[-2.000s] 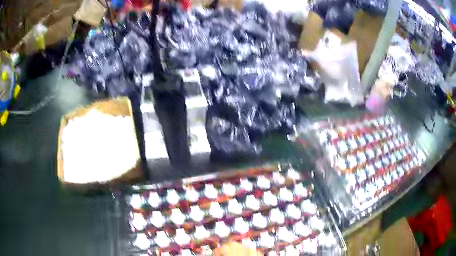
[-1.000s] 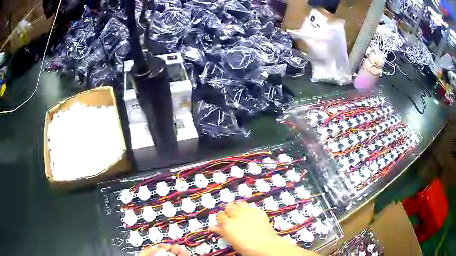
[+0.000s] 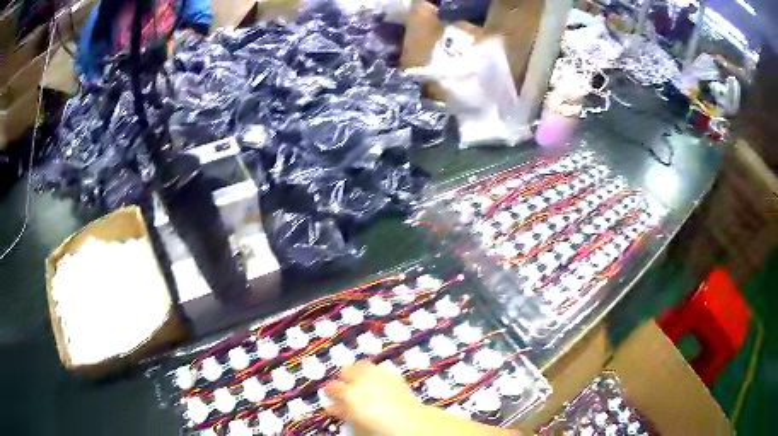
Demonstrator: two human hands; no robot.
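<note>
The working tray [image 3: 162, 387] is clear plastic and holds rows of white roundish modules [image 3: 313, 367] with red, yellow and dark wires between the rows. Its near edge is cut off by the picture's bottom. My right hand [image 3: 375, 398] reaches in from the bottom right, with its fingertips down on modules in the middle of the tray. The fingertips are small and blurred, so I cannot tell if they hold anything. My left hand is out of the picture.
An open box of white caps [image 3: 109, 298] stands left of a white-grey device [image 3: 235, 209] with a dark post. Bagged parts [image 3: 316, 128] lie behind. A second filled tray [image 3: 554, 230], a carton [image 3: 674, 379] and a red stool [image 3: 712, 319] are at right. A person [image 3: 136, 25] is behind.
The view has turned right, so things sit further left. My right hand came into clear view and stays over the tray. My left fingers, at the bottom edge one second ago, are gone from view.
</note>
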